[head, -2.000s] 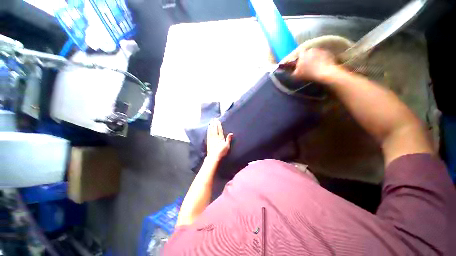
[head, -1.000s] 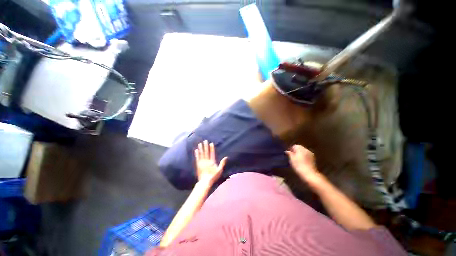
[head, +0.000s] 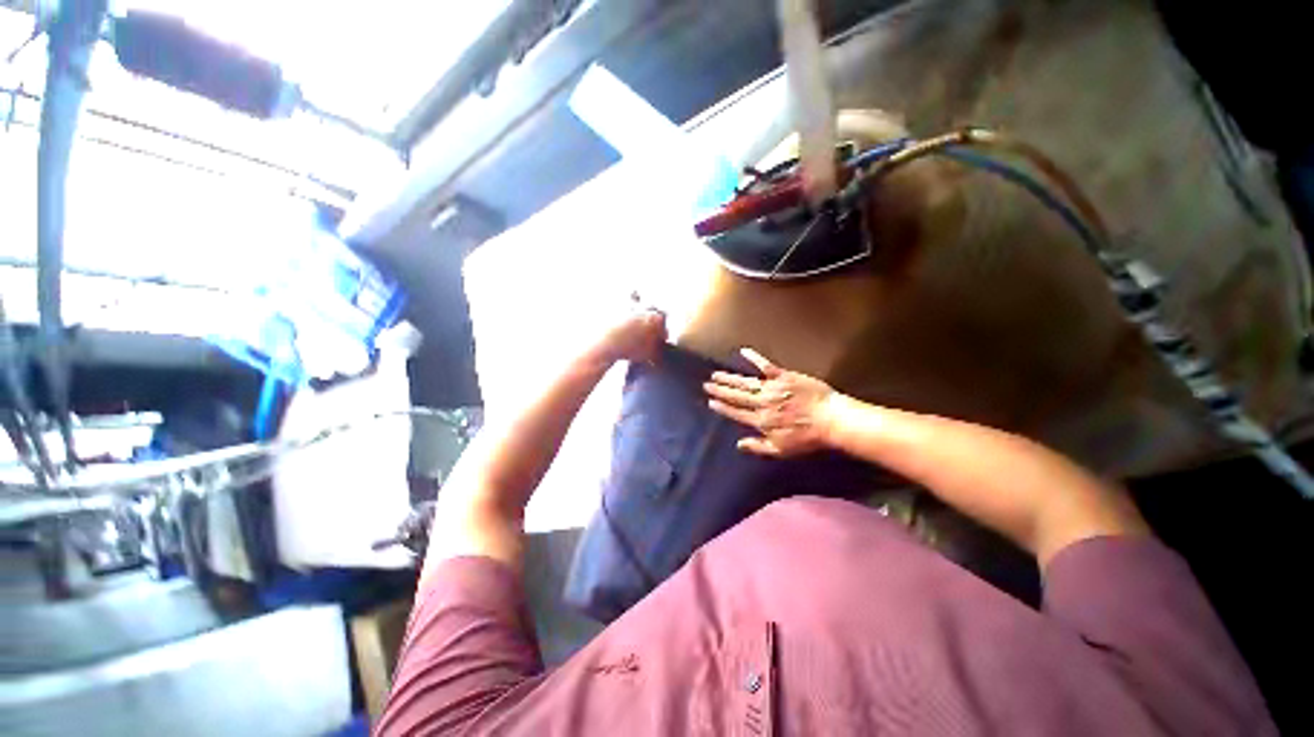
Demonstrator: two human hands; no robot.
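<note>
A dark navy garment (head: 670, 461) lies over the near end of the tan padded board (head: 757, 324) and hangs towards my lap. My left hand (head: 638, 338) has its fingers closed at the garment's far left corner, gripping the edge. My right hand (head: 778, 408) lies flat on the garment's upper part with fingers spread. The steam iron (head: 793, 231), with a red handle and dark soleplate, rests on the far part of the board, touched by neither hand.
A pale strap (head: 810, 101) rises from the iron, and hoses (head: 1074, 202) trail right. A bright white sheet (head: 541, 288) and a blue strip (head: 649, 130) lie beyond the board. A rack rail (head: 216, 461) and blue crate (head: 360, 288) stand left.
My left hand has moved from the garment's left side up to its far corner. My right hand has moved from the garment's right edge onto its top and opened. The view has turned left.
</note>
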